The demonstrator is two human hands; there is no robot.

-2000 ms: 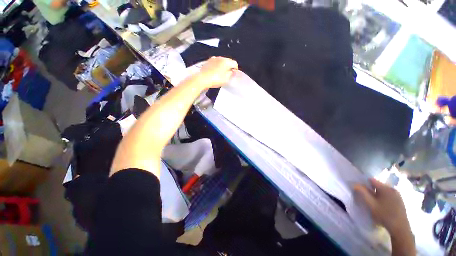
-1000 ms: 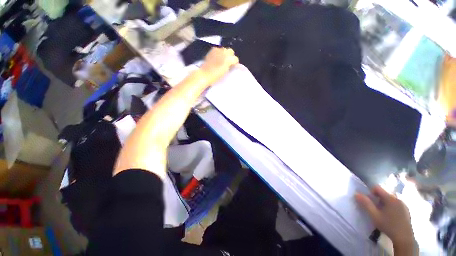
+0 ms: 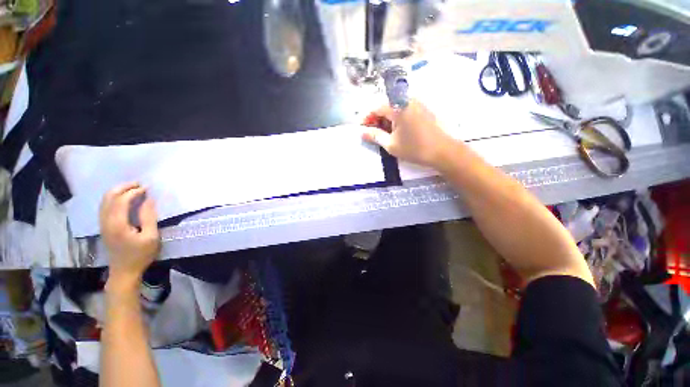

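Observation:
A long white cloth piece (image 3: 250, 168) lies along the table front, with a black edge showing below it and a narrow black strip (image 3: 390, 166) at its right end. My left hand (image 3: 130, 227) has its fingers curled on the piece's left end. My right hand (image 3: 412, 136) has its thumb and fingertips on its right end, just below the presser foot area (image 3: 363, 72) of the sewing machine (image 3: 514, 26). The fingertips partly hide the cloth there. Large black cloth (image 3: 189, 68) lies behind the white piece.
A ruler (image 3: 333, 208) runs along the front edge. Bronze-handled shears (image 3: 601, 147), black-handled scissors (image 3: 505, 74) and a dark red-handled tool (image 3: 546, 83) lie right. A grey oval plate (image 3: 284, 38) hangs left of the needle. Fabric scraps (image 3: 189, 317) lie below.
The view has swung right to the machine. The white piece now lies nearly level across the view. My left hand is now on its lower left part, and my right hand is by the presser foot.

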